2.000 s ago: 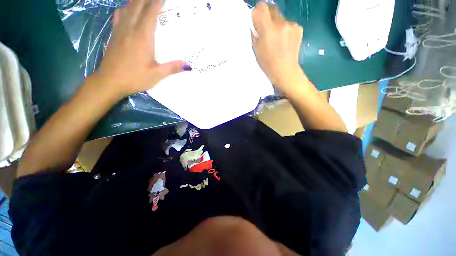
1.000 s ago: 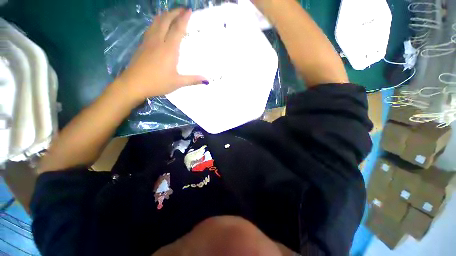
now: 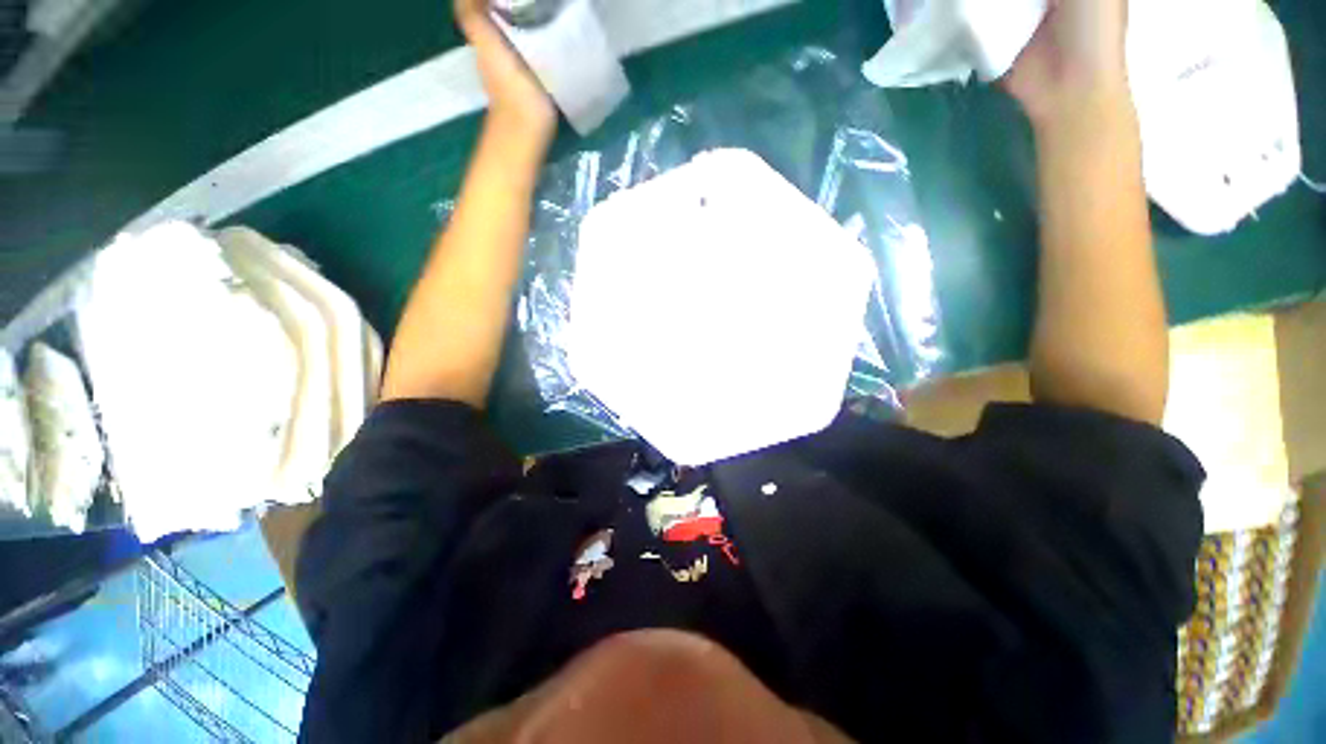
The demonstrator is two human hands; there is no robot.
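A white hexagonal housing (image 3: 720, 313), overexposed, lies on a clear plastic bag (image 3: 905, 276) on the green bench mat, with neither hand touching it. My left hand (image 3: 509, 66), cut by the top edge, holds a pale bottle (image 3: 570, 58) with a round metallic top, beyond the housing's left side. My right hand (image 3: 1073, 58), also cut by the top edge and blurred, holds a crumpled white cloth (image 3: 953, 41) beyond the housing's right side.
Stacked white housings (image 3: 218, 378) stand at the left bench edge. Another white hexagonal unit (image 3: 1214, 124) lies at the right, beside my right forearm. A pale rail (image 3: 313, 138) runs behind. A wire rack (image 3: 218, 640) is lower left; a carton of small parts (image 3: 1236, 611) is lower right.
Both hands have left the housing and moved apart towards the top of the picture. The bottle and cloth now show in them. The view has shifted, showing more of the left side.
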